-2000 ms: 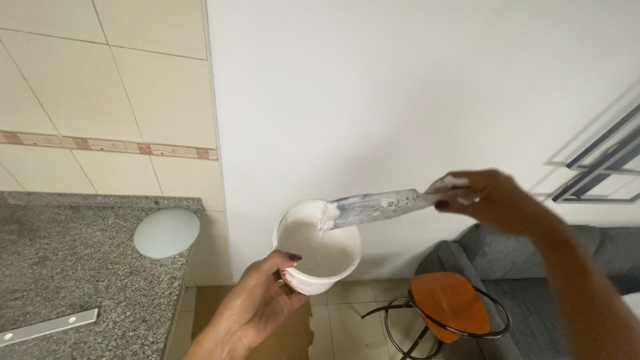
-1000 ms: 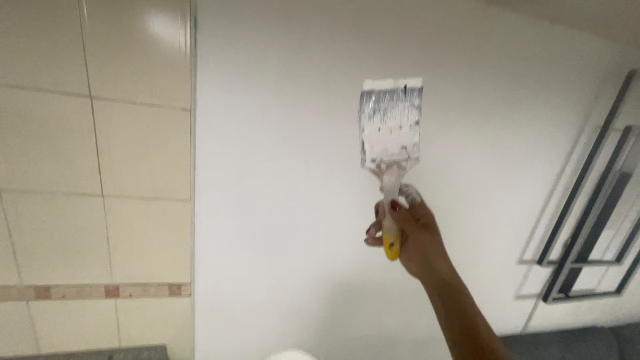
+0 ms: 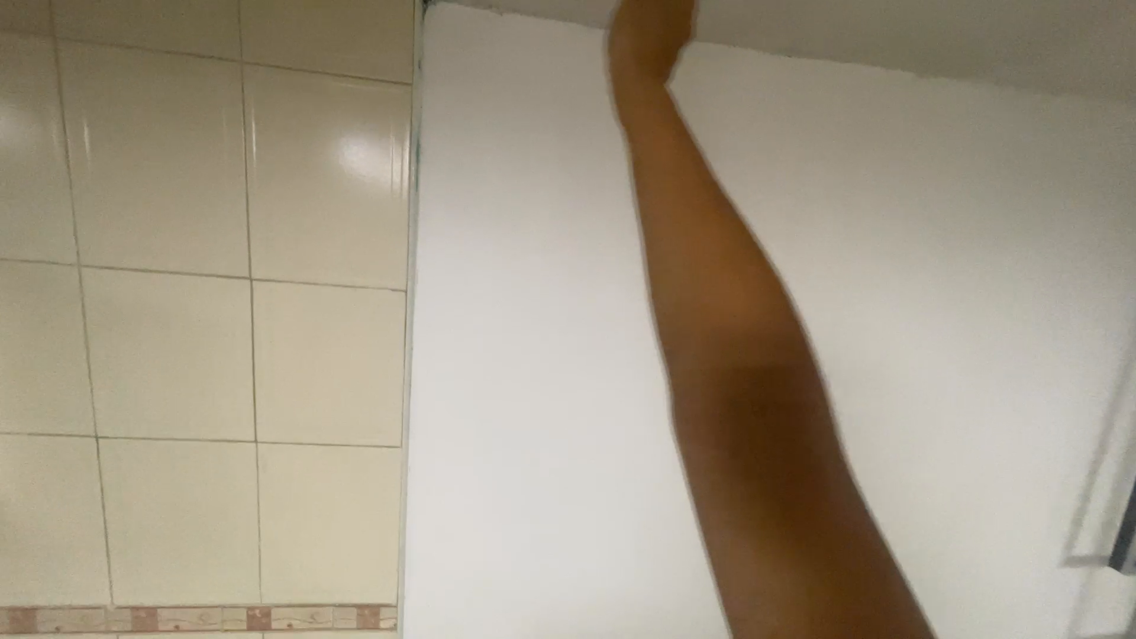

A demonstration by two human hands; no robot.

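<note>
My right arm reaches up across the white wall [image 3: 532, 355] to the top edge of the head view. Only the wrist and the lower part of my right hand [image 3: 652, 35] show, in front of the line where the wall meets the ceiling [image 3: 887, 35]. The fingers and anything in them are cut off by the frame, so the paint brush is out of sight. My left hand and the white tub are not in view.
Cream wall tiles [image 3: 328, 355] with a patterned border strip [image 3: 195, 619] cover the left side, ending at a vertical edge beside the white wall. Part of a dark wall-mounted frame [image 3: 1125, 532] shows at the far right.
My right hand has risen to the top edge, and the brush it held upright a second ago has left the view. The view has tilted upward; my left hand and the tub, seen earlier, are gone.
</note>
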